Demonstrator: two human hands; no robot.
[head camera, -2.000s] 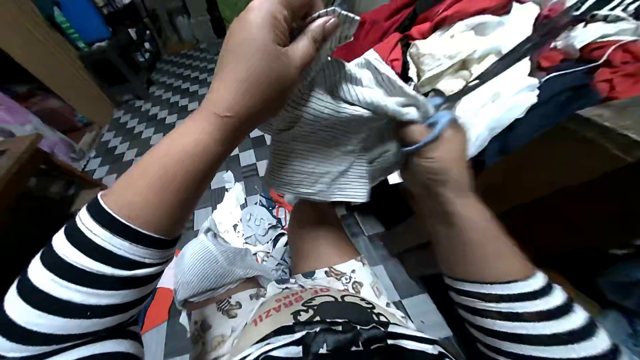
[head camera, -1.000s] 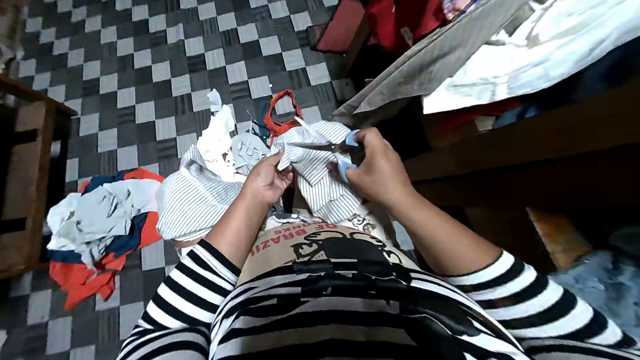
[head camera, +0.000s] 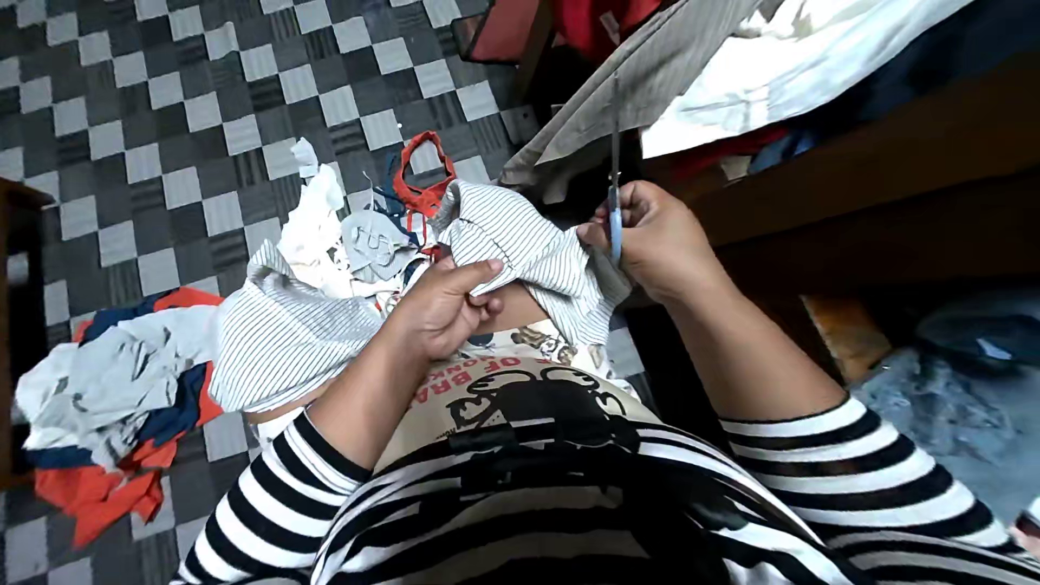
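Note:
A white fabric piece with thin dark stripes (head camera: 520, 236) lies over my lap, its near edge pinched between the thumb and fingers of my left hand (head camera: 455, 305). My right hand (head camera: 650, 236) has scissors (head camera: 615, 187) with light blue handles, the blades pointing up and away, and its thumb and finger touch the cloth's right end. A second striped piece (head camera: 292, 341) rests over my leg at the left. Beyond my left hand lie white scraps (head camera: 313, 236), a grey scrap with raised shapes (head camera: 374, 244) and a ring of red cloth (head camera: 422, 175).
Grey, navy and red cloths (head camera: 122, 390) are heaped on the checkered floor at the left, near a wooden piece of furniture (head camera: 20, 325). At the right, white cloth (head camera: 780, 73) and greyish cloth (head camera: 634, 89) hang over a wooden edge (head camera: 877, 146).
The scissor blades lay across the striped cloth a second ago; now they point up, off it. Two seconds ago both hands held the cloth raised higher. The view has tilted down since then.

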